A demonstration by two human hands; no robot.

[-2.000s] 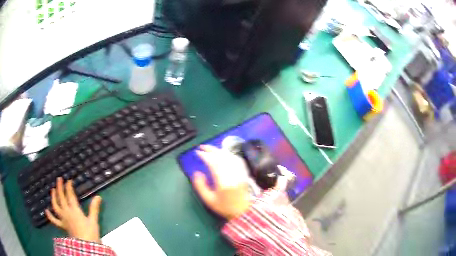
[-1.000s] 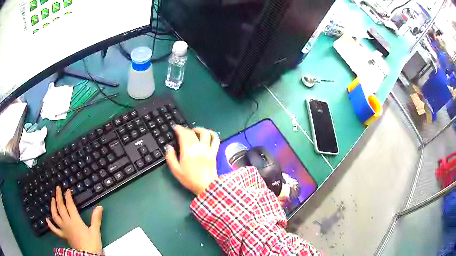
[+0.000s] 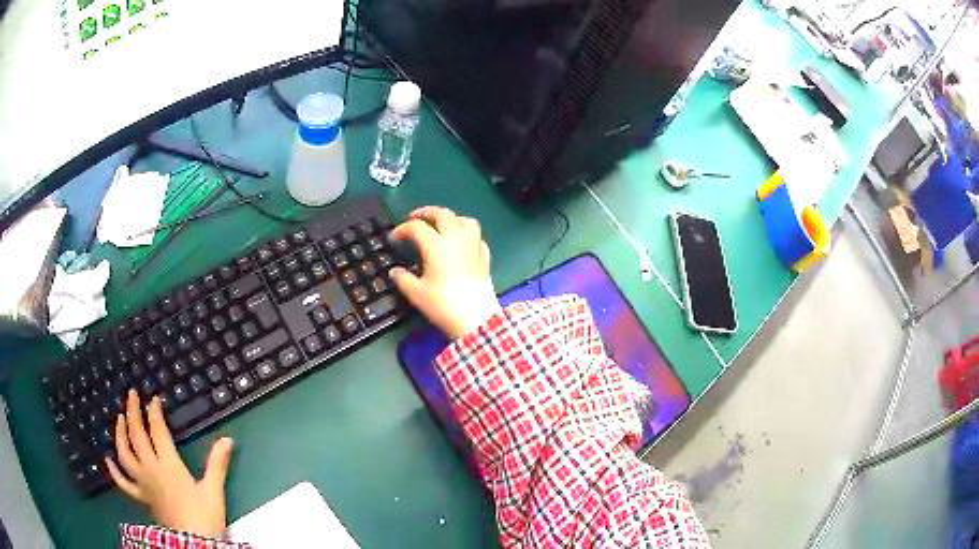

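Observation:
The long black keyboard (image 3: pixel 252 322) lies slanted on the green bench. My left hand (image 3: pixel 170 472) rests with spread fingers at the keyboard's lower left keys and holds nothing. My right hand (image 3: pixel 449 268) is at the number keys at the keyboard's right end, fingers bent over the keys, holding nothing. The mouse pad (image 3: pixel 612 311) lies right of the keyboard, partly under my checked sleeve. The mouse is hidden behind the sleeve. The monitor (image 3: pixel 215 48) shows green icons on white at the top left.
A blue-topped pump bottle (image 3: pixel 318 156) and a small clear bottle (image 3: pixel 396 137) stand behind the keyboard. A black computer tower (image 3: pixel 558 75) stands right of them. A smartphone (image 3: pixel 704 271) and tape rolls (image 3: pixel 792 225) lie right. A white panel (image 3: pixel 295 523) lies at the near edge; crumpled wipes (image 3: pixel 77 300) lie left.
My right hand has left the mouse pad, reached the keyboard's right end and moved further up over the number keys. My left hand has stayed at the keyboard's lower left.

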